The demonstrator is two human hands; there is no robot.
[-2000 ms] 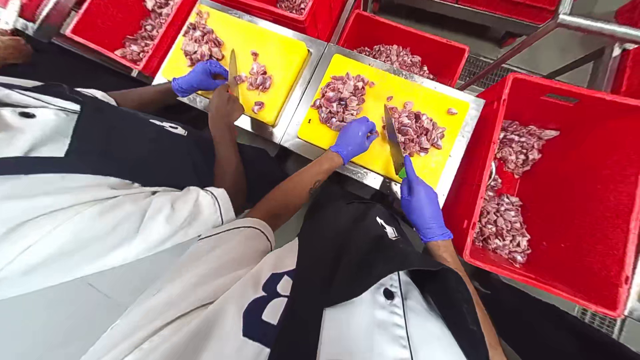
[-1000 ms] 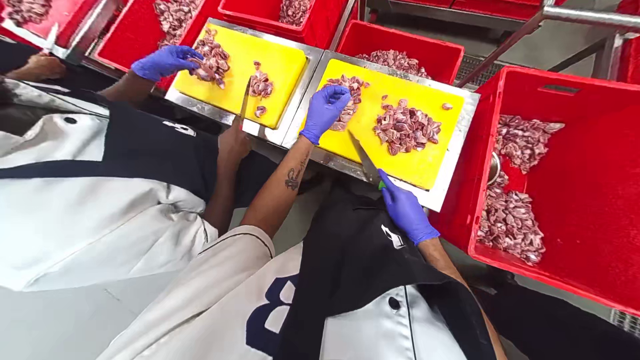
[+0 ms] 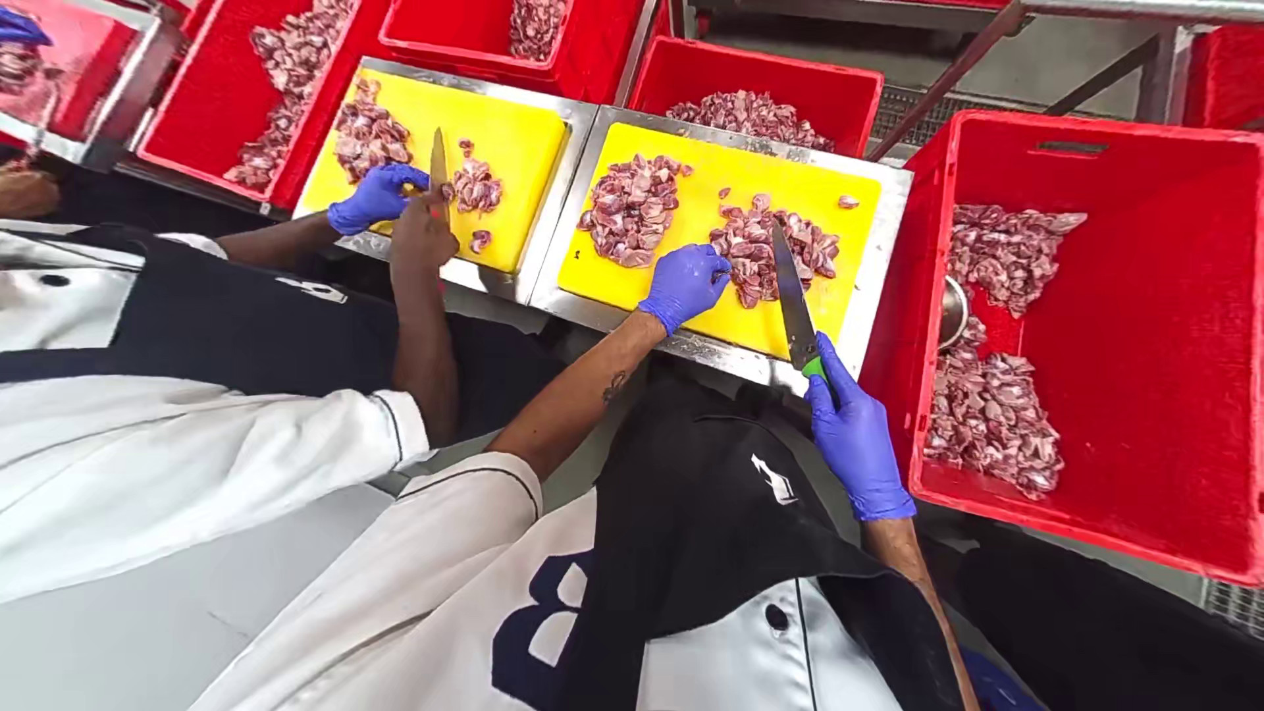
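In a blue glove, my left hand [image 3: 685,284] is over the front middle of the yellow cutting board [image 3: 691,222], fingers bent at the edge of the right pile of meat pieces [image 3: 760,242]; whether it pinches a piece cannot be told. My gloved right hand [image 3: 851,434] grips the green handle of a knife [image 3: 793,296], its blade pointing away over that pile. A second pile of meat pieces [image 3: 632,209] lies on the board's left half. One small piece [image 3: 847,201] sits apart near the right rear corner. The board rests in a metal tray [image 3: 894,202].
A big red crate [image 3: 1136,326] with meat and a metal bowl [image 3: 951,312] stands at right. Behind the board is another red crate [image 3: 869,94] with meat. At left, a co-worker's gloved hand [image 3: 375,200] and knife [image 3: 438,163] are over a neighbouring yellow board [image 3: 533,128].
My left hand has moved from the left pile to the edge of the right pile. The knife in my right hand has swung from the board's middle to over the right pile.
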